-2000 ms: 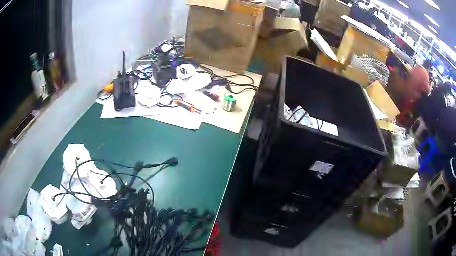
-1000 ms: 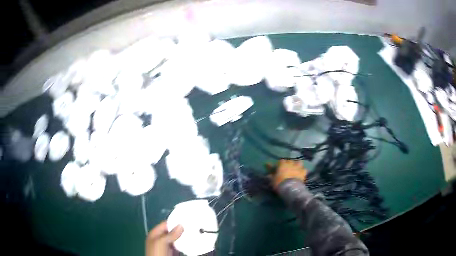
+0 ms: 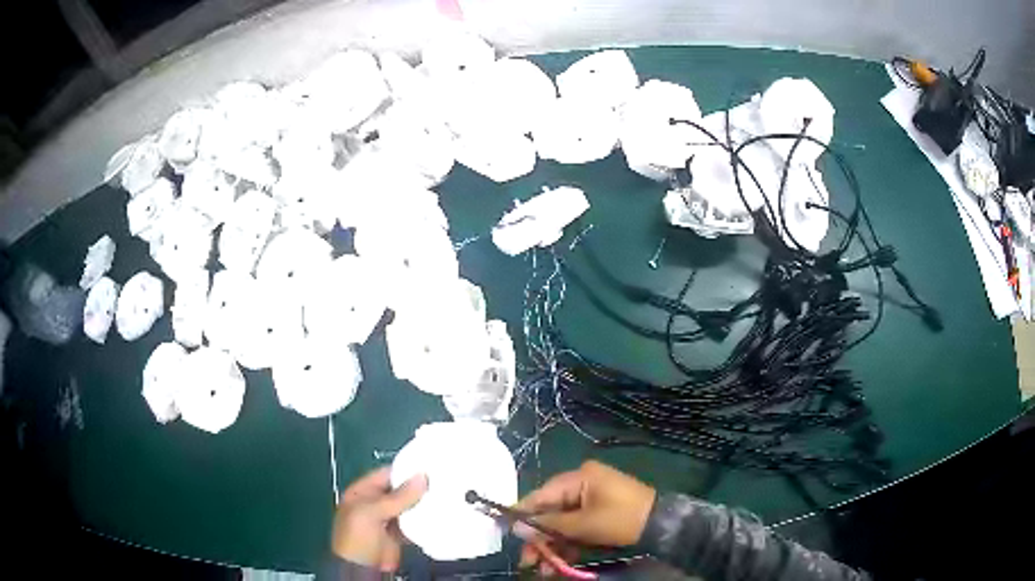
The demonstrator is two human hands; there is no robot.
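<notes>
My left hand point(image 3: 377, 516) holds a white octagonal housing point(image 3: 448, 482) by its left edge near the bottom centre, thumb on its face. My right hand point(image 3: 590, 508) is closed on a tool with a curved red-pink handle point(image 3: 558, 561) at the housing's right side. A thin dark piece runs from the housing's centre hole to my right fingers; I cannot tell whether it is cable or the tool's jaws. The bundle of black cables point(image 3: 726, 420) lies right of centre, its thin pale wire ends point(image 3: 545, 375) pointing left.
Many white housings point(image 3: 272, 318) cover the left and back of the green table point(image 3: 636, 255). A housing on its side point(image 3: 541, 220) lies at centre. Housings with cables looping out point(image 3: 726, 170) sit back right. A black device point(image 3: 944, 119) and white paper point(image 3: 948, 193) are far right.
The view has swung from the right-hand table end and crates to the housings. My right hand has left the cable bundle and come beside the held housing, now with the red-pink tool.
</notes>
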